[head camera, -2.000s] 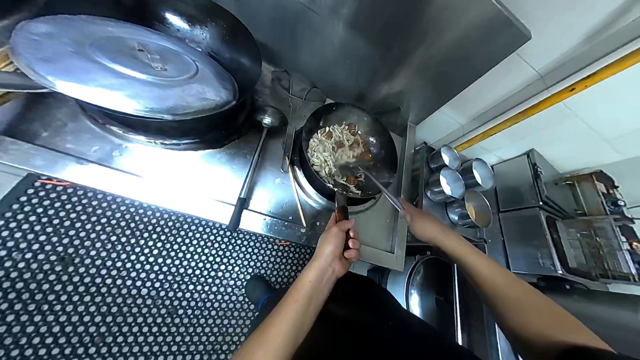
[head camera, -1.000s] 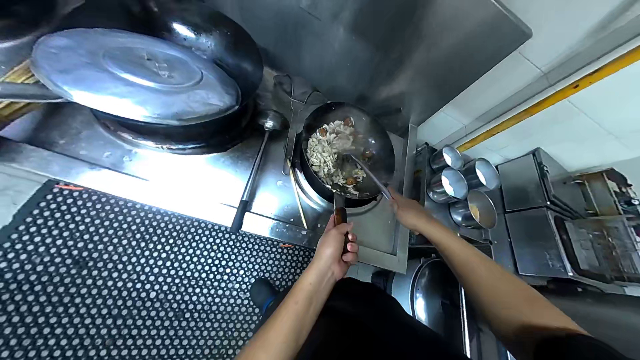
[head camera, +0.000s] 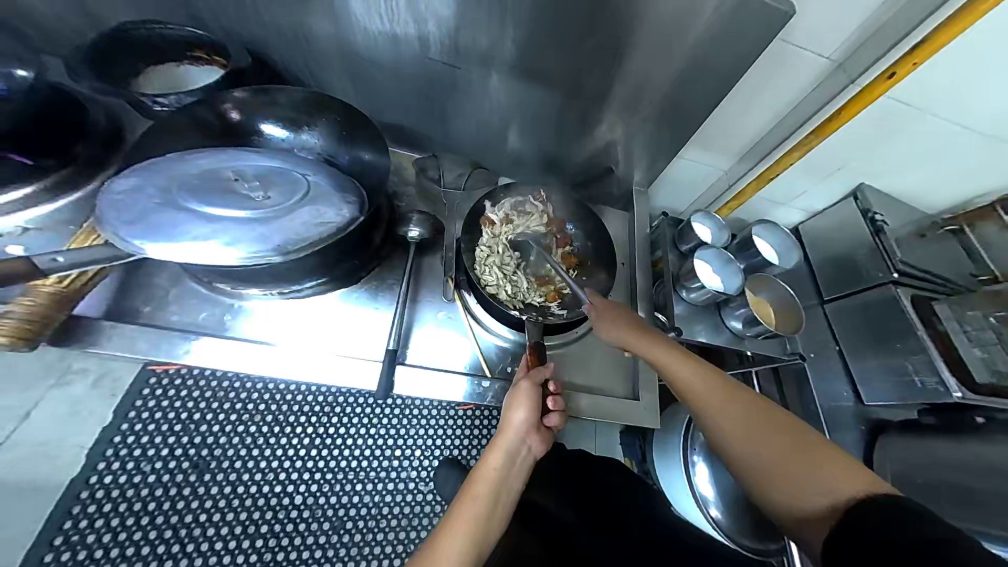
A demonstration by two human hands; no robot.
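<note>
My left hand (head camera: 535, 405) is closed around the wooden handle of a black wok (head camera: 602, 244), which sits over a burner on the steel range. My right hand (head camera: 616, 321) grips the metal shaft of a ladle or spatula (head camera: 561, 272), its head resting among the food. Pale sliced strips (head camera: 504, 272) fill the wok's left half, with orange-brown pieces (head camera: 563, 236) toward the right. Left of the wok, a long-handled ladle (head camera: 400, 307), a wire strainer (head camera: 450, 228) and a thin wooden stick (head camera: 474, 339) lie on the steel top.
A large covered wok with a metal lid (head camera: 236, 206) stands at left, beside a bamboo brush (head camera: 47, 311). A dark pot (head camera: 157, 67) is behind it. Several metal canisters (head camera: 762, 307) stand at right, above a lidded pot (head camera: 693, 472). A perforated rubber mat (head camera: 268, 465) covers the floor.
The utensil in my right hand has shifted within the wok, and its head now lies nearer the middle of the food. My left hand keeps its hold on the handle.
</note>
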